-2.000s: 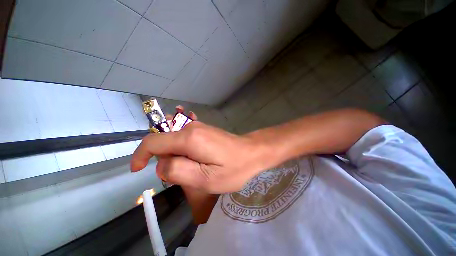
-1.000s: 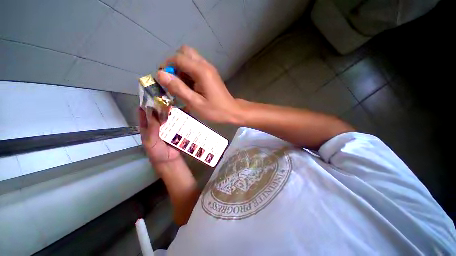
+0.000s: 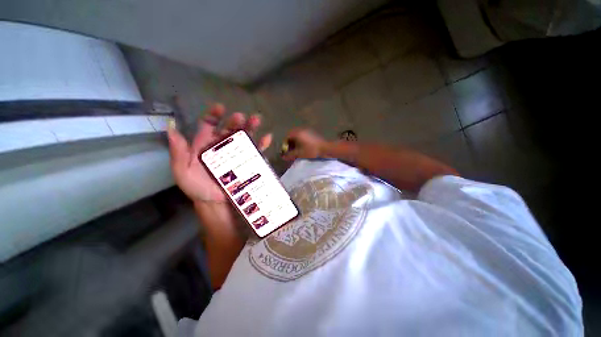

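The smartphone [image 3: 250,183] lies face up across my left hand [image 3: 201,161], its lit screen showing a list with small reddish pictures. My left thumb is on the left side and the fingertips show past the phone's top and right edges. My right hand [image 3: 304,143] is small and blurred beside the shirt, closed on a gold and dark thing that looks like the cigarette pack [image 3: 287,146], mostly hidden by the fingers. No lighter can be made out. A blurred white cigarette [image 3: 163,314] shows at the bottom edge, near my mouth.
A white-tiled ledge [image 3: 85,128] with a dark strip is at the left, with a pale wall [image 3: 217,39] above. Dark floor tiles [image 3: 422,105] lie beyond my hands, with a small round drain-like spot [image 3: 348,135]. A white ceramic fixture [image 3: 464,29] stands at the upper right.
The pack has left my left hand, which now holds only the phone, its screen more fully in view. My right hand has moved away from it, right and down towards the shirt.
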